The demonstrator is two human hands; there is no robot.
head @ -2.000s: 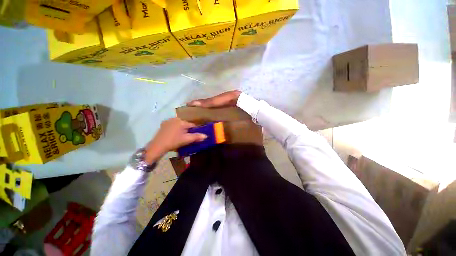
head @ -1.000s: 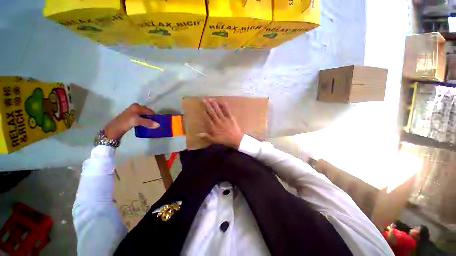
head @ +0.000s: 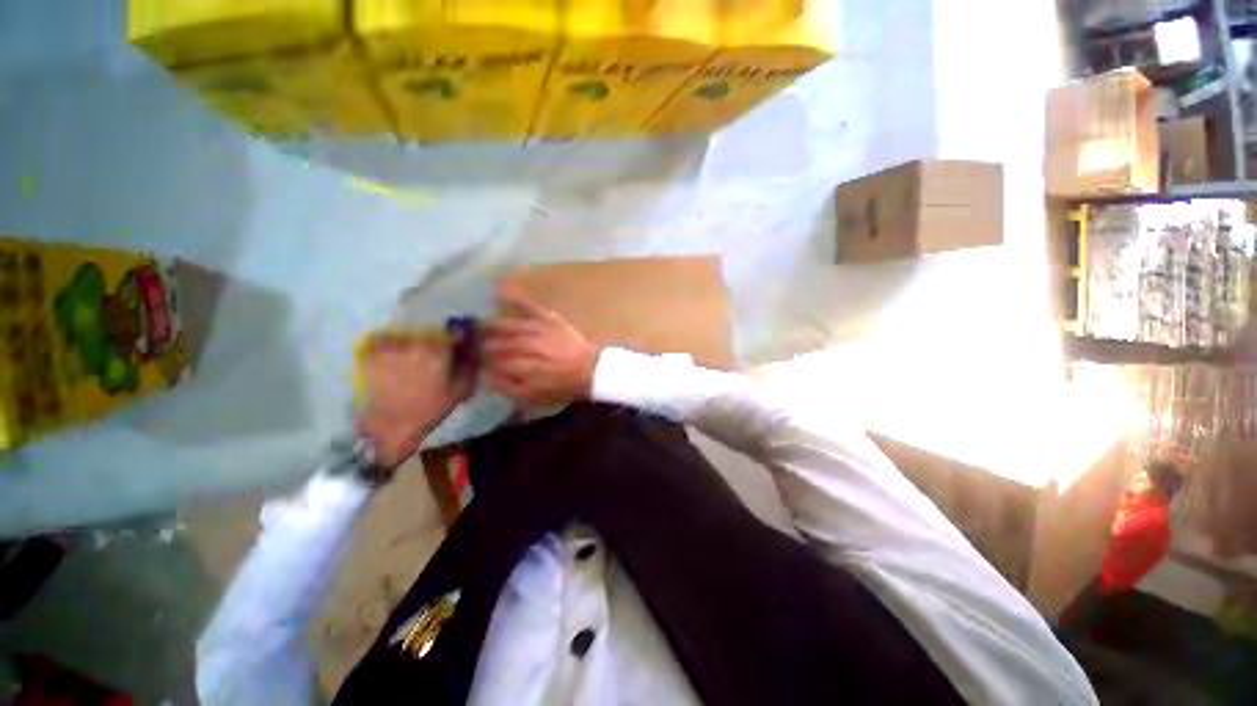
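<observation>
A brown carton [head: 641, 304] lies on the pale blue table against my dark vest. My left hand [head: 411, 393], blurred, is closed around the tape dispenser [head: 465, 348] just left of the carton. The dispenser's dark blue part and a bit of yellow show around the fingers. My right hand [head: 540, 356] is at the carton's left end, its blurred fingers close to the dispenser. Whether these fingers hold tape or only touch the carton cannot be told.
A row of yellow gift boxes [head: 469, 90] stands at the back. Another yellow box [head: 83, 331] is at the left. A closed brown carton [head: 921, 211] sits at the right. A large carton [head: 965, 510] stands below right. A person in red [head: 1137, 531] is beyond it.
The dispenser was left of the carton and is now turned, with its orange end out of sight. My right hand has moved from the carton's top to its left end. The view has shifted slightly.
</observation>
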